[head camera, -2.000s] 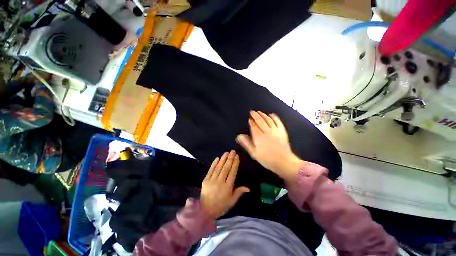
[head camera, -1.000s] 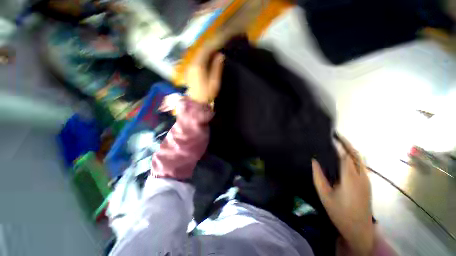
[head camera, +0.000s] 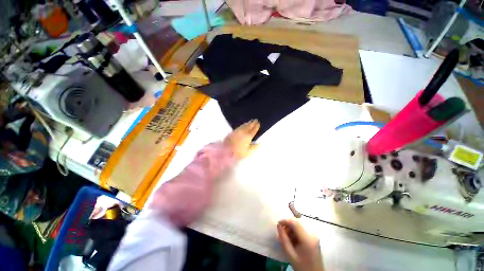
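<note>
Black garment panels (head camera: 265, 100) lie in a loose pile at the back of the white table, with small white bits showing among them. My left hand (head camera: 244, 138) reaches forward and touches the near tip of the pile; whether its fingers grip the cloth is unclear. My right hand (head camera: 300, 244) is low near the table's front edge, left of the sewing machine (head camera: 408, 185), with fingers partly curled and blurred. No cloth shows in my right hand. The needle area (head camera: 345, 197) is to the right of both hands.
Cardboard with orange tape edges (head camera: 154, 137) lies at left, and brown board (head camera: 339, 53) lies under the pile. A pink holder (head camera: 406, 124) stands before the machine head. A blue crate (head camera: 66, 225) is at lower left. Another machine (head camera: 79, 100) stands at upper left.
The black panel earlier under my hands has left the table front. My left hand has moved forward to the back pile. My right hand is empty-looking near the front edge. The view has shifted.
</note>
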